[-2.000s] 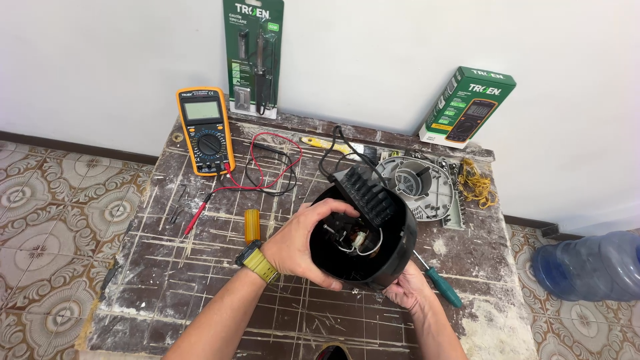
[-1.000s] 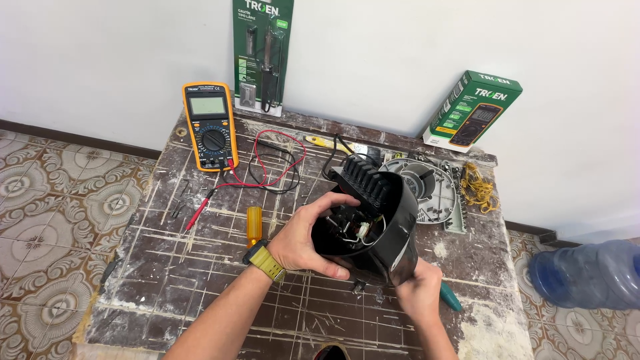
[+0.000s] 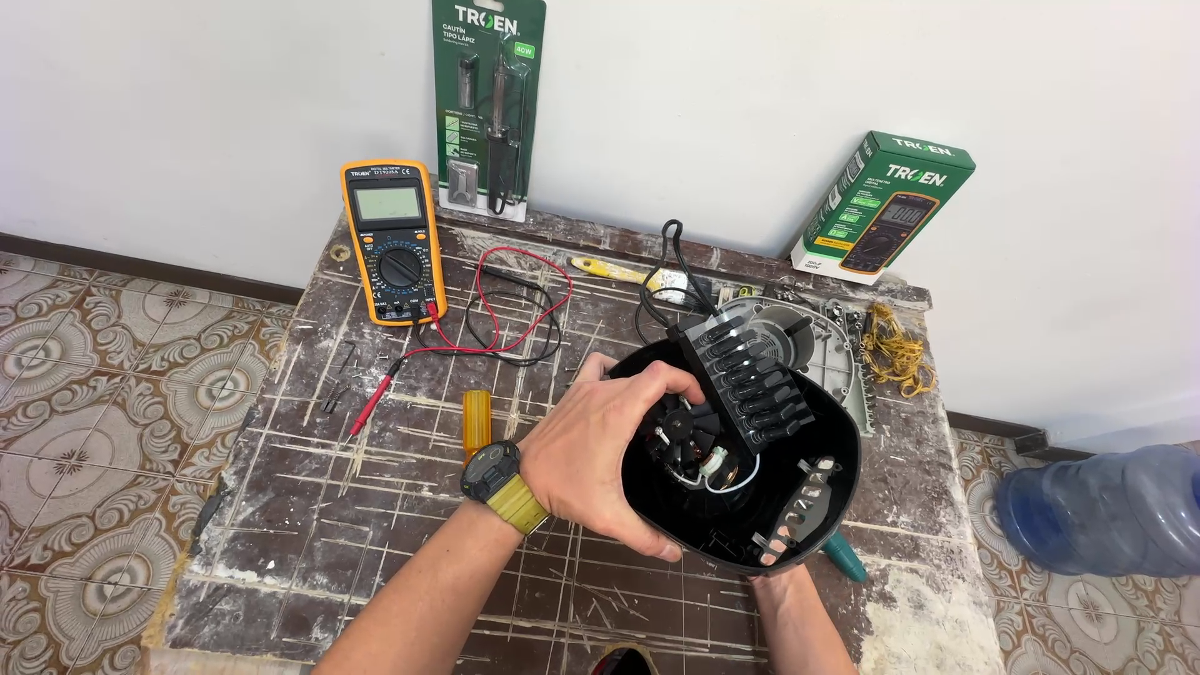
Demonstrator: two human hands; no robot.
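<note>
My left hand, with a watch at the wrist, grips the left rim of a black plastic appliance housing. The housing tilts so its opened inside faces me. Its interior shows a motor with a small black fan, a white wire and a slotted metal plate. A panel with a row of black push buttons leans out over the upper rim, with a black cord behind it. My right hand is beneath the housing, its fingers mostly hidden by it.
An orange multimeter with a red probe stands at the back left, near a packaged soldering iron. A yellow handle, paintbrush, grey round cover, yellow cord, teal handle and green box surround the housing.
The housing has been turned and tilted in my hands, and the slotted metal plate inside now shows. My right hand has gone from the housing's lower right side to beneath it.
</note>
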